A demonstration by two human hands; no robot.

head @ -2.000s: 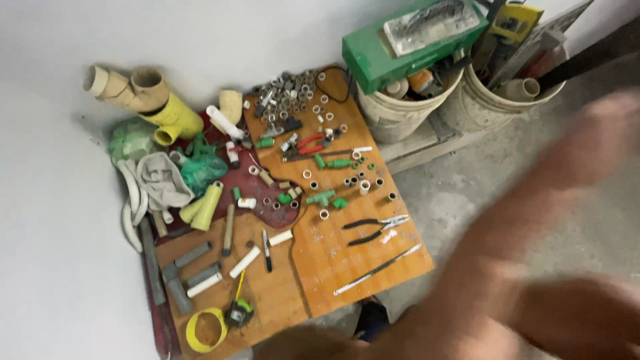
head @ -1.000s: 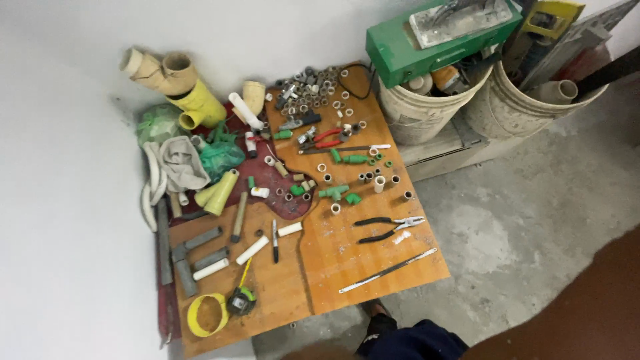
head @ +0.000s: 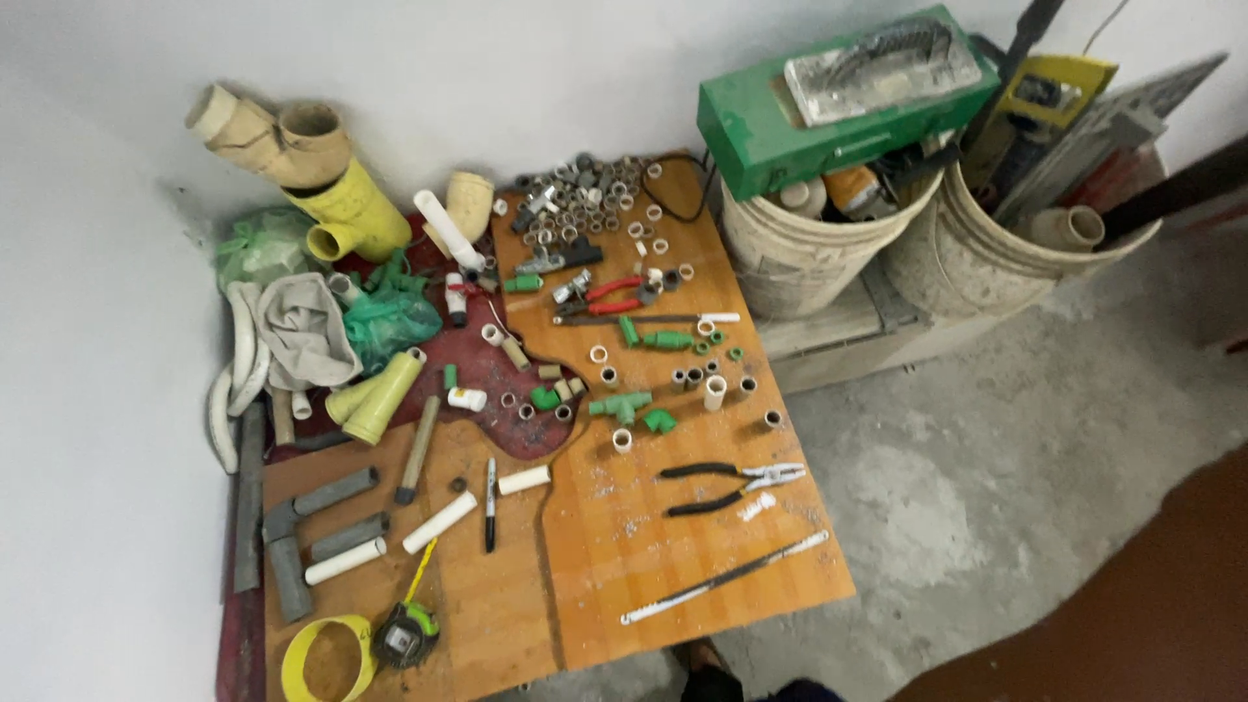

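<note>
Neither of my hands shows in the head view. On the wooden board lie black-handled pliers (head: 733, 487) with their jaws apart, and a hacksaw blade (head: 723, 577) near the front edge. A tape measure (head: 406, 634) with some yellow tape out sits beside a yellow pipe ring (head: 329, 660). A black marker (head: 490, 505) lies between short white pipe pieces (head: 440, 522). Red-handled pliers (head: 614, 295) rest farther back, close to a green pipe tee (head: 620, 406) and small fittings. Grey pipe pieces (head: 287, 565) are at the left, and a heap of metal fittings (head: 592, 195) is at the back.
A green metal toolbox (head: 751, 146) carrying a plaster-crusted trowel (head: 882, 73) rests on a white bucket (head: 809, 258). Another bucket (head: 965, 258) holds tools and a pipe piece. Yellow pipe fittings (head: 366, 214) and plastic bags (head: 390, 327) stand by the wall. A brown, unclear surface (head: 1121, 604) fills the lower right.
A blurred hand and arm crossed the right side two seconds ago and are now gone from there. The things on the board have not plainly moved.
</note>
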